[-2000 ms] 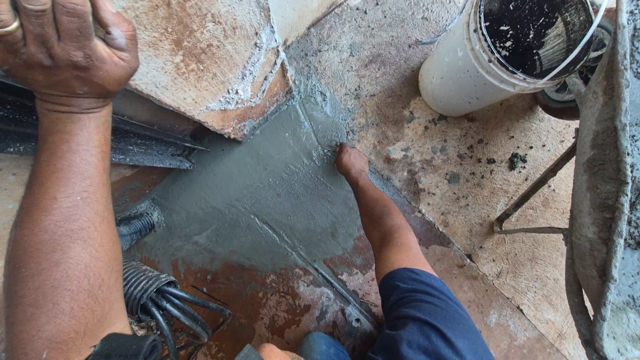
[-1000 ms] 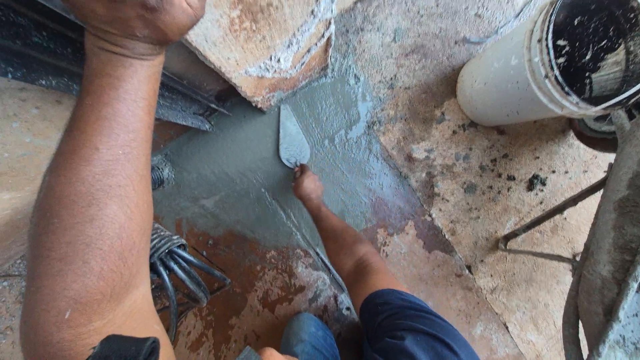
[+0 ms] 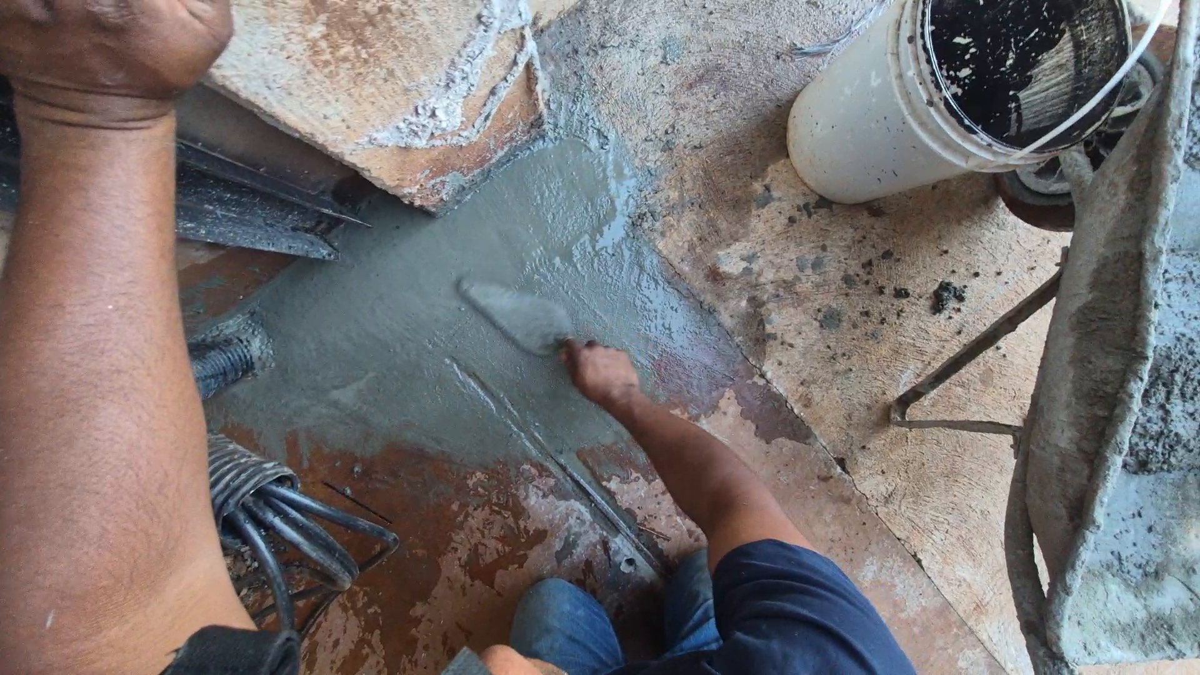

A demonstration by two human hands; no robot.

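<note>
My right hand (image 3: 602,373) grips the handle end of a pointing trowel (image 3: 521,313), whose blurred blade lies on the smooth wet grey mortar (image 3: 375,337). My left hand (image 3: 117,47) is raised at the top left, partly cut off by the frame edge; its fingers are out of view, so I cannot tell what it touches. The mortar patch meets the corner of a rough concrete block (image 3: 403,103). A thin metal strip or rod (image 3: 572,478) runs from the mortar toward my knees.
A white plastic bucket (image 3: 862,122) with a dark-stained inside stands at the upper right. Beside it is a wheelbarrow (image 3: 1087,375) holding grey mortar. Corrugated conduit (image 3: 246,469) with black cables is at the lower left, another conduit stub (image 3: 223,361) above it. Dark metal profiles (image 3: 253,216) lie behind my left arm.
The trowel blade, pointing up near the block corner a second ago, now points to the upper left and lies farther from that corner. My right hand still holds it.
</note>
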